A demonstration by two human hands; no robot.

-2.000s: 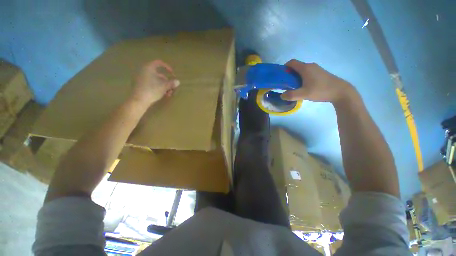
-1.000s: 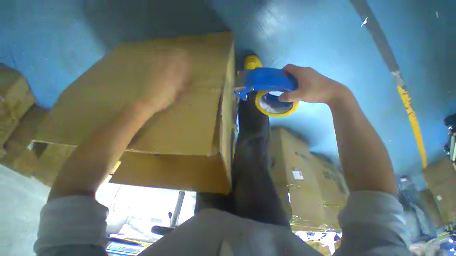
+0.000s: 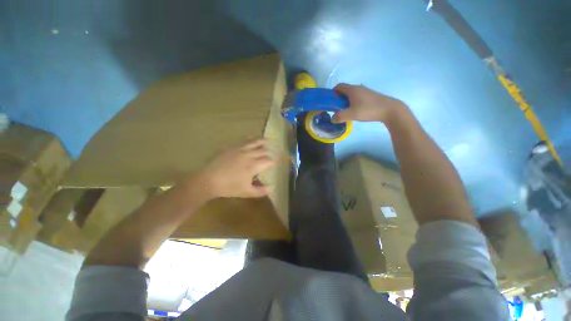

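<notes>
A large brown carton (image 3: 181, 119) stands in front of me, left of my dark-trousered leg. My left hand (image 3: 241, 170) rests on its top near the right edge, with the fingers bent over the flap edge. Below that hand the carton's lower flap (image 3: 241, 219) shows. My right hand (image 3: 360, 103) holds the blue tape dispenser (image 3: 316, 100) just right of the carton's right edge. A yellow-rimmed tape roll (image 3: 328, 128) sits under the dispenser. Its cutting end is close to the carton's right side. The tape itself is hard to make out.
Another carton with a white label (image 3: 388, 212) stands right of my leg. More cartons (image 3: 28, 157) stand at the far left, and one (image 3: 510, 241) at the lower right. A yellow shoe (image 3: 305, 80) is beyond the dispenser. A yellow line (image 3: 526, 110) crosses the blue floor at right.
My left hand has moved right and down, from the middle of the carton's top to its edge. The right hand and dispenser have shifted slightly left. The view has shifted a little.
</notes>
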